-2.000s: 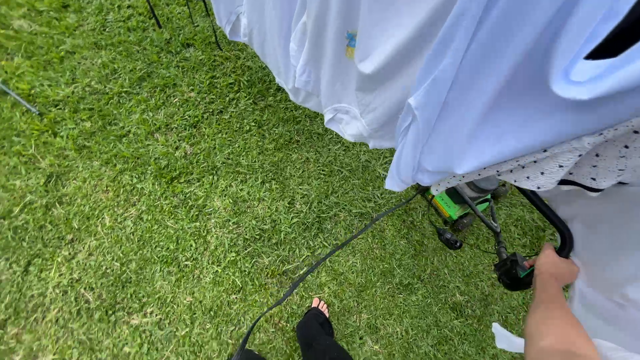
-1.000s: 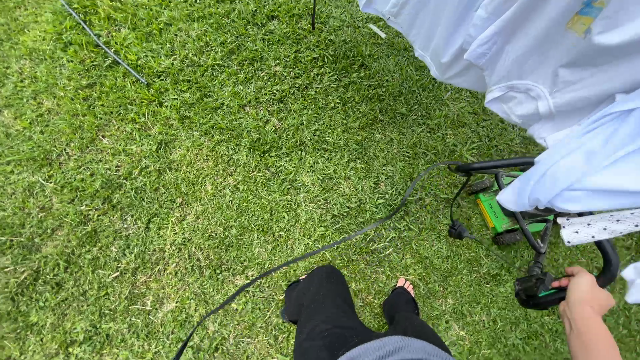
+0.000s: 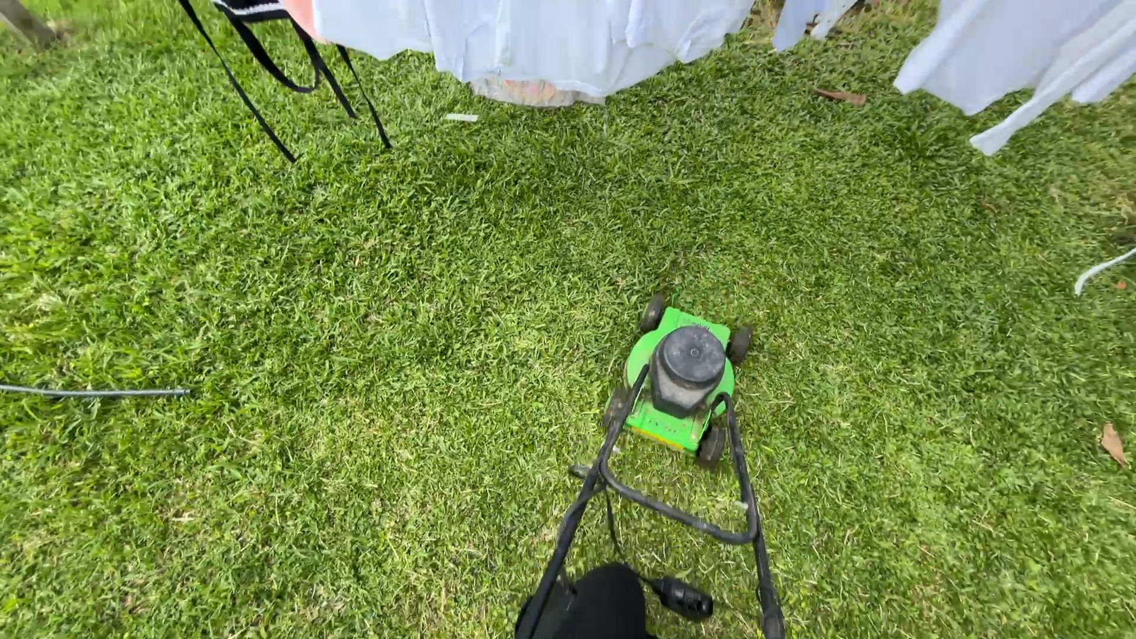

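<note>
A green electric lawn mower with a dark round motor cover stands on the grass, right of centre. Its black tubular handle runs down past the bottom edge of the view. A cable connector hangs between the handle's bars. One black-clad leg shows at the left bar. Neither my left hand nor my right hand is in view, so what they hold is hidden.
White laundry hangs across the top, with more white cloth at upper right. Black straps dangle at upper left. A thin grey rod or tube lies on the grass at left. A dry leaf lies at far right.
The hand that gripped the mower's handle has left the view. The whole mower deck now shows, no longer partly covered by hanging laundry. The view has shifted strongly.
</note>
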